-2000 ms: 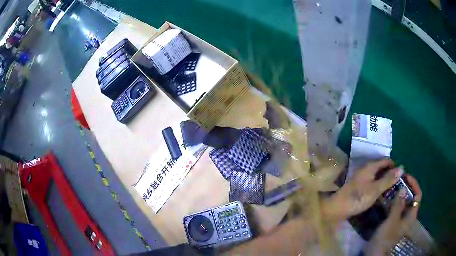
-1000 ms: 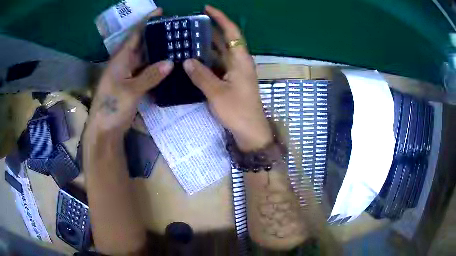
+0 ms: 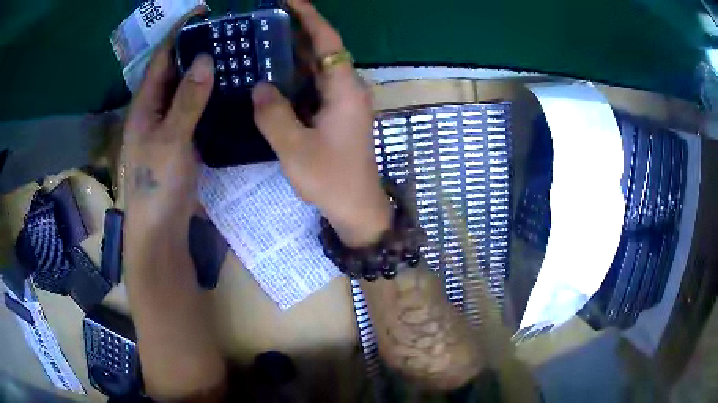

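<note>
A dark portable radio [image 3: 236, 59] with round keypad buttons is held between my two hands at the top left of the view. My left hand [image 3: 169, 106] grips its left side, thumb on the front beside the keypad. My right hand [image 3: 327, 130], with a ring and a bead bracelet, grips its right side, thumb at the keypad's lower edge. The lower half of the radio's face is plain black. A label sheet [image 3: 464, 181] with dense rows of small white strips lies right of my right hand, partly under my forearm.
Printed paper [image 3: 272, 236] lies below the radio. A white backing sheet [image 3: 582, 197] curls over tight rows of dark radios [image 3: 653, 212] at right. Perforated grilles [image 3: 47, 236], another radio [image 3: 110, 354] and a newspaper strip [image 3: 43, 346] lie at left. A folded printed piece [image 3: 149, 27] stands behind my left hand.
Since one second ago, both hands and the radio sit further left and slightly higher in view. Two seconds ago the view faced left, showing a cardboard tray, with the hands at the right edge.
</note>
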